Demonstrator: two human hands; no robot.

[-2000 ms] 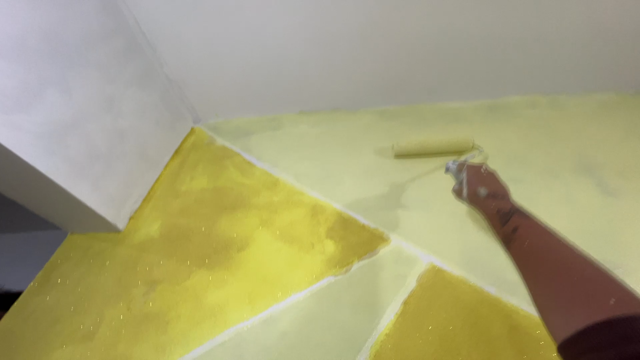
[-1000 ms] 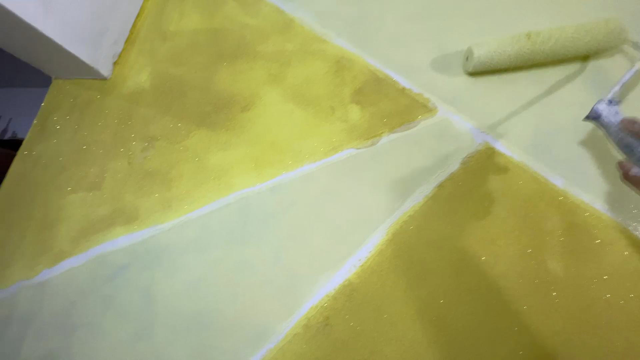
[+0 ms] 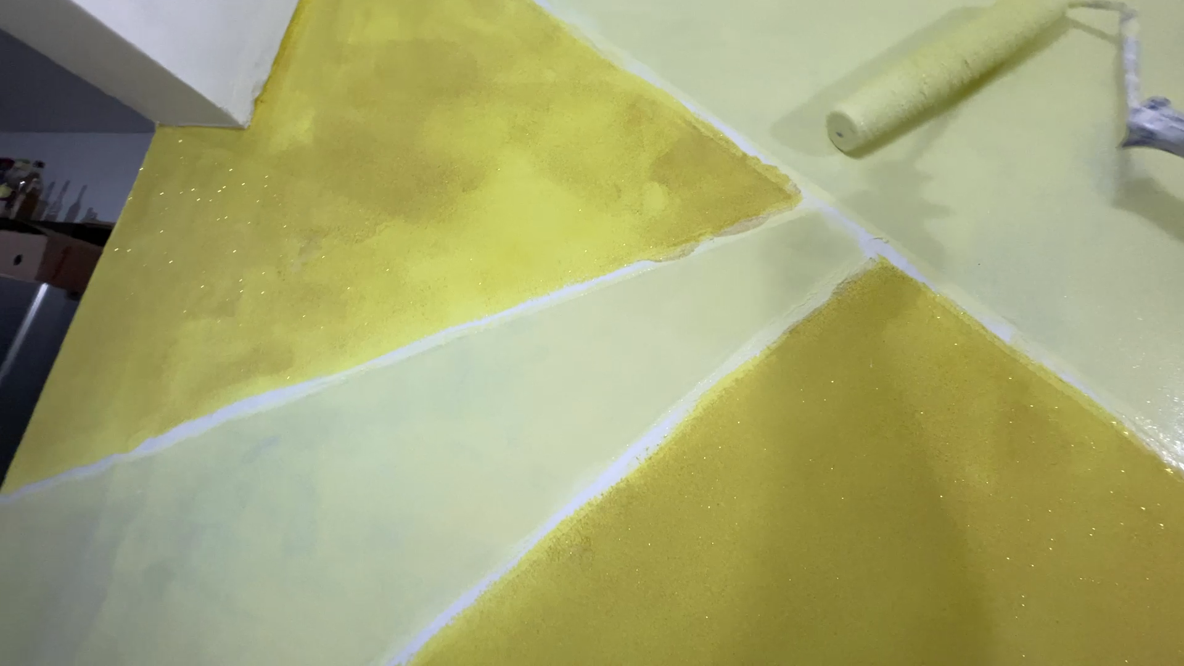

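Note:
A paint roller with a pale yellow sleeve (image 3: 943, 79) lies against or close to the pale yellow wall section (image 3: 1045, 240) at the upper right, tilted with its free end toward the lower left. Its wire frame bends down to a paint-smeared handle (image 3: 1152, 125) cut off by the right edge. Neither my right hand nor my left hand shows. Darker mustard-yellow painted areas (image 3: 444, 176) with glittering specks border pale sections along whitish lines (image 3: 638, 449). The roller casts a shadow on the wall.
A white beam or ceiling edge (image 3: 176, 55) juts in at the upper left. Beyond the wall's left edge, several bottles (image 3: 55, 202) stand above a box (image 3: 23, 254), with a dark, shiny surface (image 3: 28, 333) below.
The right hand, seen on the roller handle earlier, has gone out of view at the right. The roller has tilted more steeply. The view has moved closer to the wall and lower.

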